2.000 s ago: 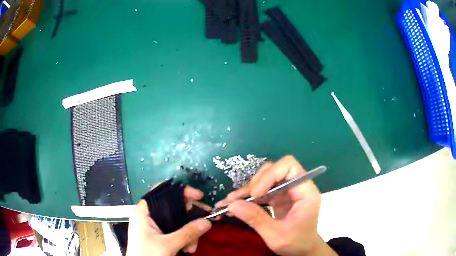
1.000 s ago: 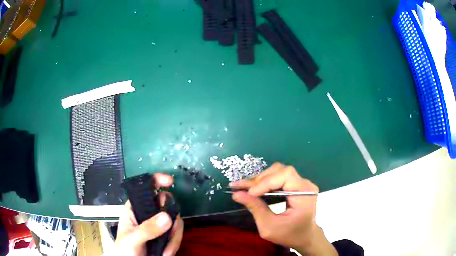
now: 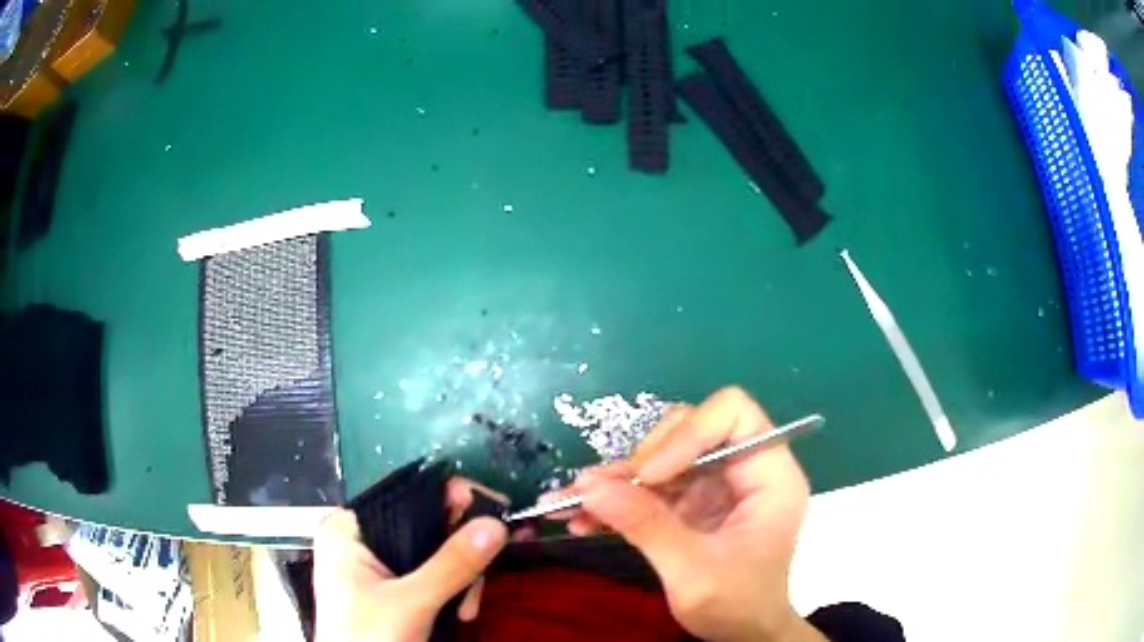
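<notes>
My left hand (image 3: pixel 408 583) holds a bunch of black straps (image 3: pixel 399 517) at the mat's near edge. My right hand (image 3: pixel 703 514) holds silver tweezers (image 3: pixel 753 443) like a pen. The tweezers' tip is at the end of a strap between my left thumb and fingers; whether it grips a part is too small to tell. A heap of tiny silver parts (image 3: pixel 612 421) lies just beyond my right fingers, partly hidden by them. A small clump of black bits (image 3: pixel 512 439) lies beside the heap.
A taped sheet of small parts (image 3: pixel 261 332) lies left, with white tape (image 3: pixel 276 228) across its ends. Stacked black straps (image 3: pixel 53 399) lie far left. Loose black straps (image 3: pixel 757 138) and a spare pair of tweezers (image 3: pixel 901 351) lie beyond. A blue basket (image 3: pixel 1066 207) stands right.
My right hand has moved from beside the silver heap to the straps, with the tweezers. My left hand has turned the straps and come nearer to it. The view has shifted slightly.
</notes>
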